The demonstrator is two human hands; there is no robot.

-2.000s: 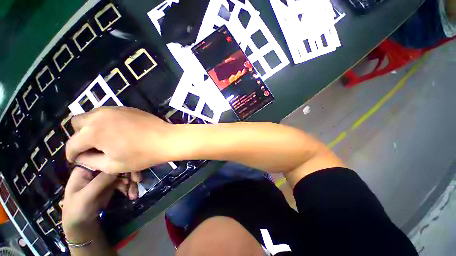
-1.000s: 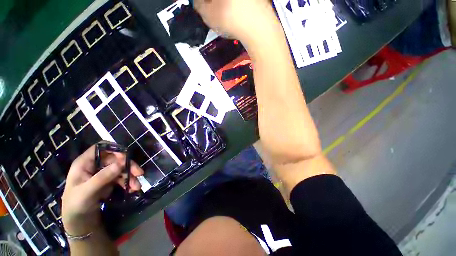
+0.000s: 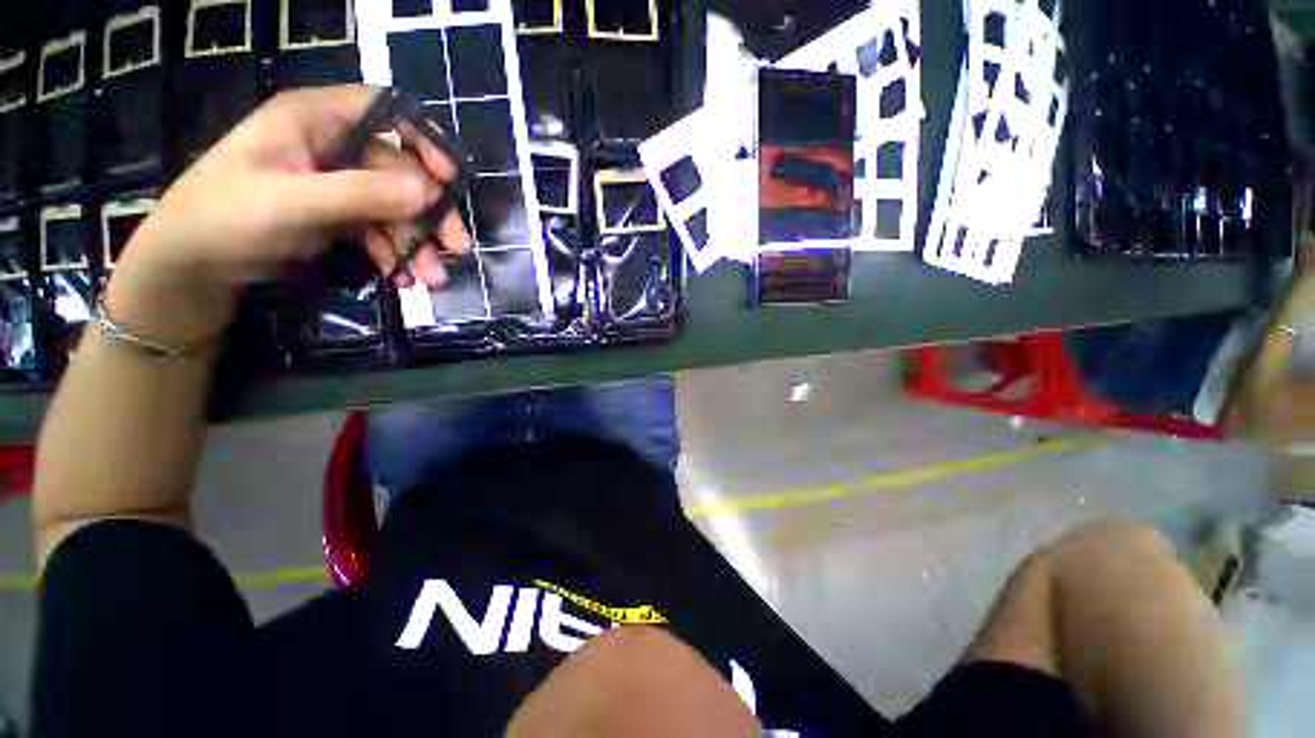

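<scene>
My left hand (image 3: 310, 188) is over the front of the black tray (image 3: 505, 340), holding a thin dark frame-like black part (image 3: 418, 137) in its fingertips. The die-cut sticker sheet (image 3: 490, 188), white-edged with dark squares, lies on the tray just right of the fingers. Cream-gold rectangular frames (image 3: 630, 199) show in the tray pockets. My right hand is not in view; only my bent right arm shows at the lower right, blurred.
A smartphone (image 3: 805, 216) lies on white empty liner sheets (image 3: 891, 130) right of the tray. More liner sheets (image 3: 995, 159) are piled beyond it. Another black tray (image 3: 1183, 144) is at the far right. Red stools (image 3: 1010, 372) stand below the bench edge.
My right hand was at my left hand, then over the liner sheets and phone; now it is out of the picture, arm at the lower right. The view has turned. My left hand keeps the part.
</scene>
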